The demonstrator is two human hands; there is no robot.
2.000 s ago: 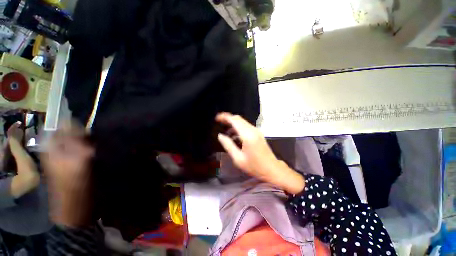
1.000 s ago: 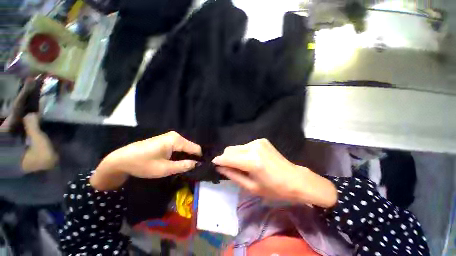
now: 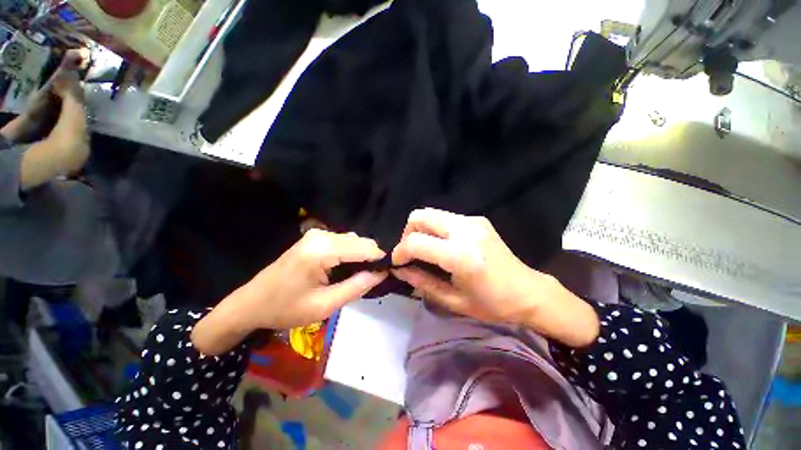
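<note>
A large black garment (image 3: 395, 132) lies heaped on the white table left of the sewing machine head (image 3: 703, 39), and its near edge hangs toward my lap. My left hand (image 3: 321, 277) and my right hand (image 3: 457, 264) meet at this near edge. Each pinches the black cloth between thumb and fingers, the fingertips nearly touching. The cloth's right end reaches the needle area, beside a yellow-green spot (image 3: 618, 95). The needle itself cannot be made out.
The machine bed with its ruler scale (image 3: 650, 235) is at right, above a pale-sided bin (image 3: 746, 352). A white tray (image 3: 195, 53) and a cream device with a red disc are upper left. Another person's arm (image 3: 61, 132) is at left. A blue crate (image 3: 88, 431) stands lower left.
My left hand has come in from the far left, and both hands now pinch the garment's near edge together. The garment's near part is drawn toward me. The view has shifted and tilted.
</note>
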